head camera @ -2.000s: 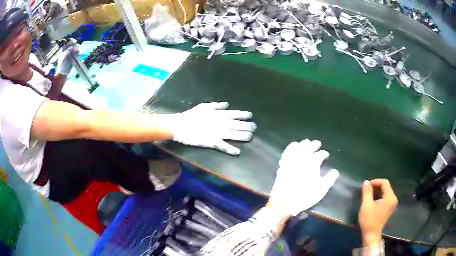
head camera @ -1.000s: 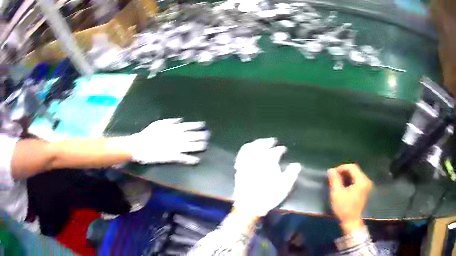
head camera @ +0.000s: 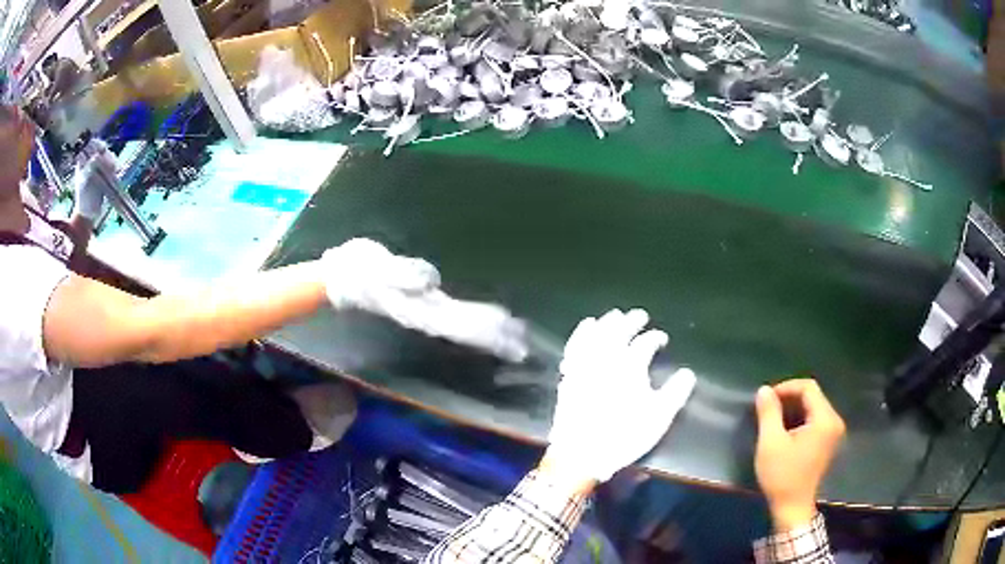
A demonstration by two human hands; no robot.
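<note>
My left hand (head camera: 617,399), in a white glove, rests palm down on the dark-green bench mat (head camera: 661,264) near its front edge, fingers a little apart, empty. My right hand (head camera: 800,446), bare, is at the front edge to its right, curled with thumb and fingertip together in a ring; no object shows in it. A large heap of round end pieces with white tails (head camera: 551,83) lies at the back of the bench. A black electric screwdriver (head camera: 937,364) is at the right edge, partly cut off.
Another person's white-gloved hand (head camera: 424,300) reaches over the mat from the left, close to my left hand. A blue crate (head camera: 270,501) with silver tubes (head camera: 430,496) stands below the front edge. A grey-white box (head camera: 957,297) stands at the right. A carton (head camera: 270,55) is at the back left.
The other person's hand was spread flat; now it is angled and blurred, its fingers pointing down to the right. My hands keep their poses. The view has shifted.
</note>
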